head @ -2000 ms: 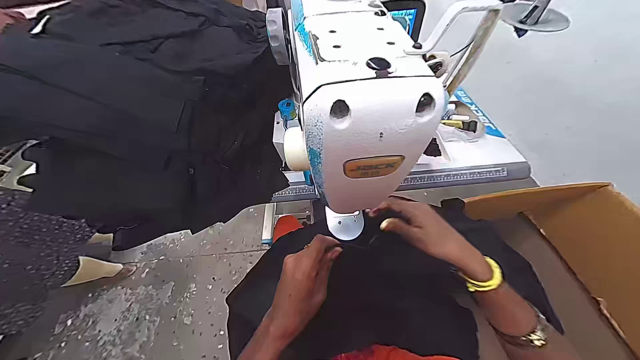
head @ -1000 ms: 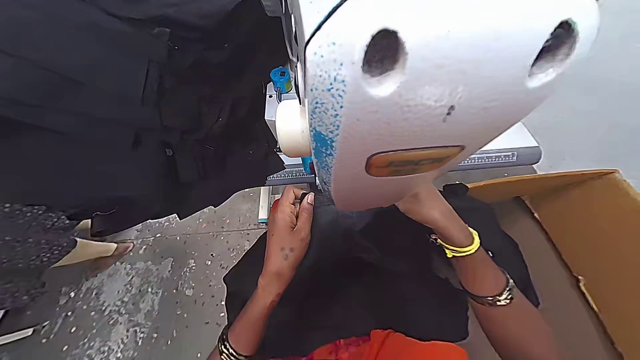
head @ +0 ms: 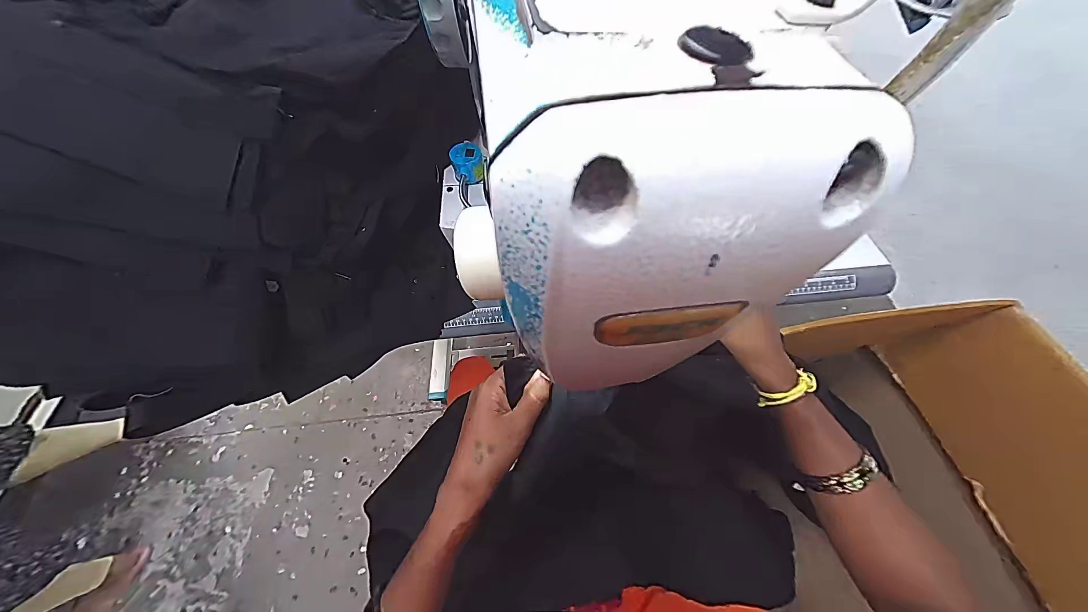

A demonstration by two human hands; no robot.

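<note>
The white head of a Jack sewing machine [head: 705,229] fills the upper middle and hides its needle area. My left hand [head: 501,416] pinches the edge of a black cloth [head: 646,501] between thumb and fingers, just left of the machine head's lower end. That cloth spreads from beneath the head down over my lap. My right hand [head: 752,331] reaches behind the head's right side; its fingers are hidden, so its hold cannot be seen. A yellow band and a patterned bracelet are on the right arm.
A heap of black garments [head: 170,212] covers the left side, its lower edge over the speckled floor [head: 255,501]. A cardboard box [head: 994,408] stands at the right. Orange cloth [head: 671,600] shows at the bottom edge. Part of a person's foot [head: 119,578] is at lower left.
Two seconds ago both hands were close together by the presser area, fingers visible; now the left is left of the head and the right is partly hidden behind it. The view has moved closer to the machine.
</note>
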